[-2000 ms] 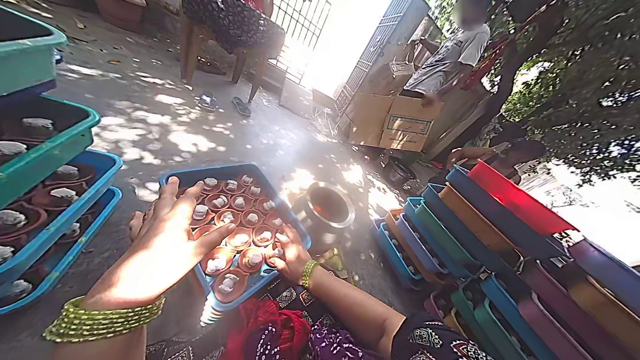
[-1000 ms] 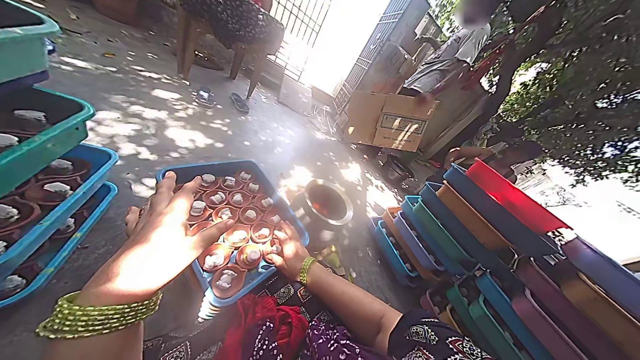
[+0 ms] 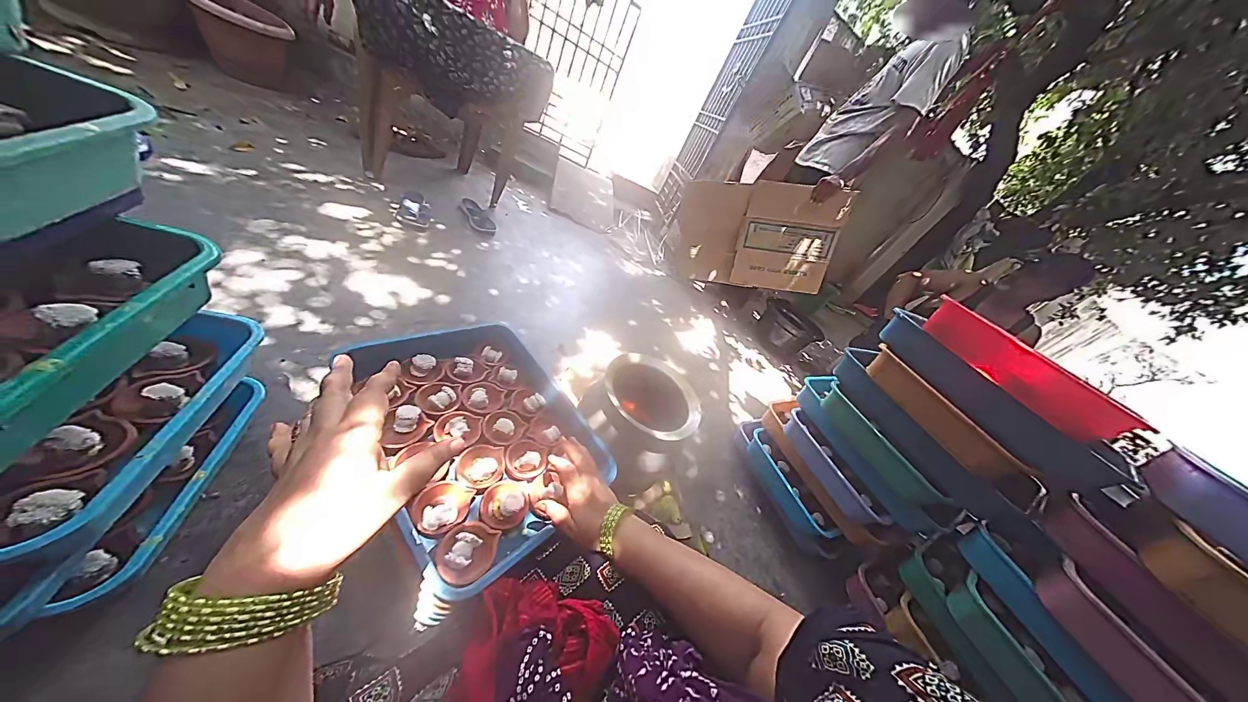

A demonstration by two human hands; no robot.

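A blue plastic tray (image 3: 609, 458) stands in front of me, packed with small clay cups (image 3: 460, 554) that each carry a white lump, perhaps cotton. My left hand (image 3: 336, 478) reaches over the tray's left side, palm down and fingers spread, its thumb over the cups; nothing shows in its grasp. At the tray's right side, my right hand (image 3: 575, 492) has its fingers bent around a cup or its white lump near the edge; the fingers partly hide which. Green bangles circle both wrists.
Stacked trays with more cups (image 3: 107, 302) rise at the left. Many colored trays (image 3: 994, 409) are piled at the right. A metal pot (image 3: 651, 398) stands beyond my right hand. One person (image 3: 882, 107) stands behind a cardboard box (image 3: 780, 239); another sits at the back.
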